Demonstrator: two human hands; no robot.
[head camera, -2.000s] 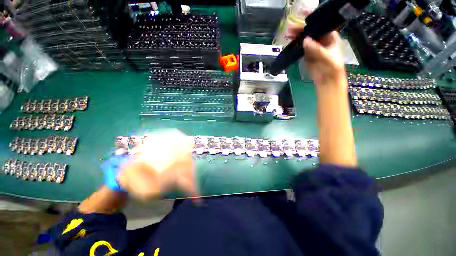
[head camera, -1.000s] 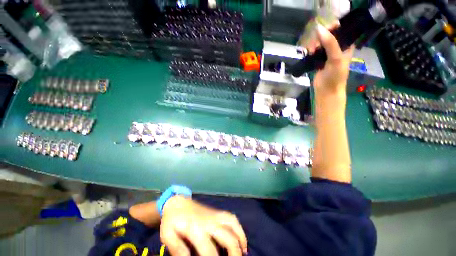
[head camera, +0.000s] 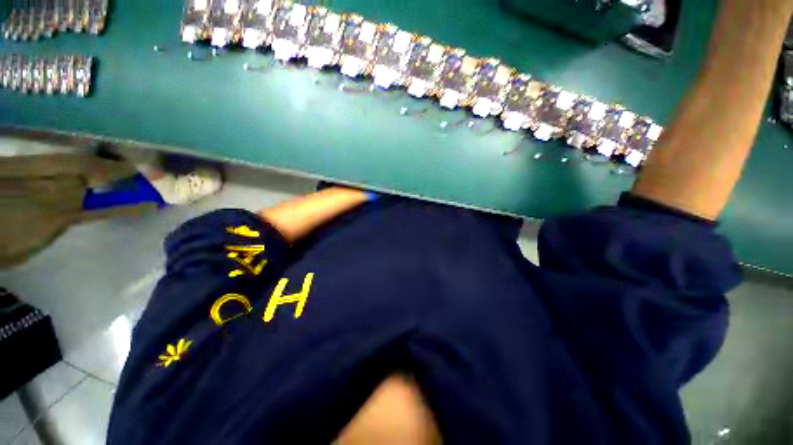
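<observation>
A long row of joined assemblies (head camera: 417, 68) lies slanting across the green mat (head camera: 287, 117), close-packed. Thin lead wires with small pale ends lie along its lower edge. My right forearm crosses the right end of the row and leaves the picture at the top, so my right hand is out of view. My left forearm runs to the bench's front edge. Only a bit of the blue wristband (head camera: 372, 196) shows there, and my left hand is hidden. No screwdriver is in view.
Two short rows of circuit boards (head camera: 45, 75) lie at the upper left. Part of the screw feeder (head camera: 643, 10) is cut off at the top right. A person's shoe (head camera: 189, 185) and brown clothing are below the bench at left. A black crate (head camera: 24, 343) is lower left.
The view has tilted down towards my body. My left hand has gone from in front of my torso to out of sight by the bench edge. My right hand and the screwdriver have left the picture.
</observation>
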